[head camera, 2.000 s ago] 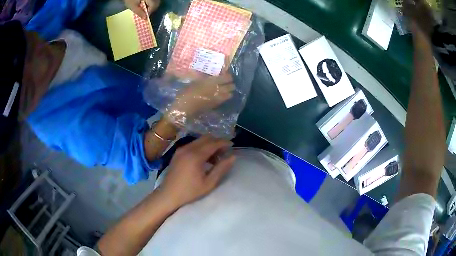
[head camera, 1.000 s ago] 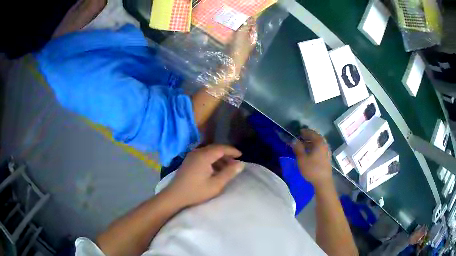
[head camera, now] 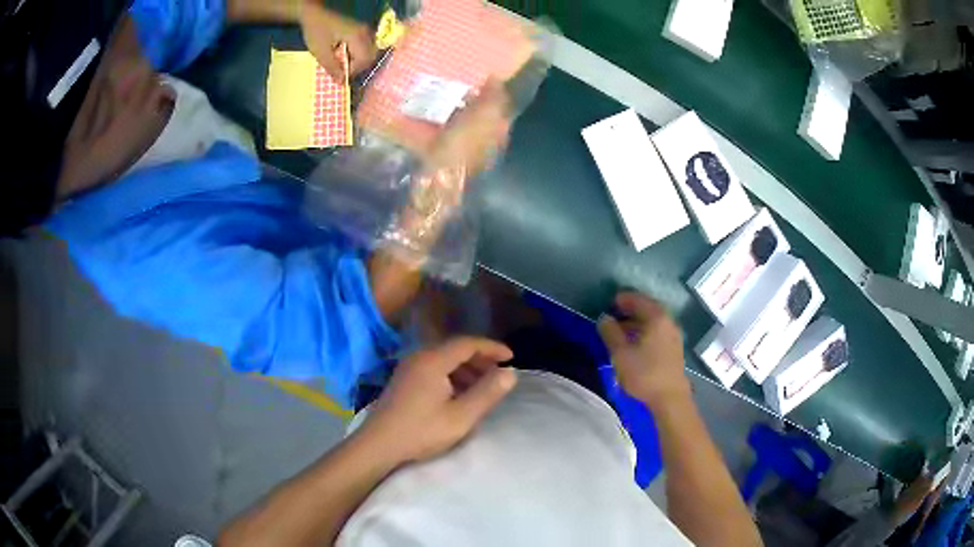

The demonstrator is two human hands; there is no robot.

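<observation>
My left hand (head camera: 454, 390) is in front of my shirt, fingers loosely curled and apart from the thumb, with nothing visible in it. My right hand (head camera: 646, 347) is at the bench's front edge, fingers curled; whether it holds anything small cannot be told. White watch boxes lie near it: a plain one (head camera: 634, 182), one with a dark round watch picture (head camera: 705, 177), and several standing boxes (head camera: 778, 321) to the right. A clear plastic bag (head camera: 395, 203) with pink dot sticker sheets (head camera: 459, 53) lies to the left, another person's blurred hand at it.
A person in a blue smock (head camera: 235, 278) leans in at the left, their other hand at a yellow-backed dot sheet (head camera: 294, 102). White boxes (head camera: 828, 112) and a bagged yellow sheet (head camera: 838, 24) are on the green belt behind. A blue stool (head camera: 785, 459) is below the bench.
My right hand has come back from over the belt at the far right to the bench edge. My left hand has barely moved. The view has shifted; the other person's hand is still at the bag.
</observation>
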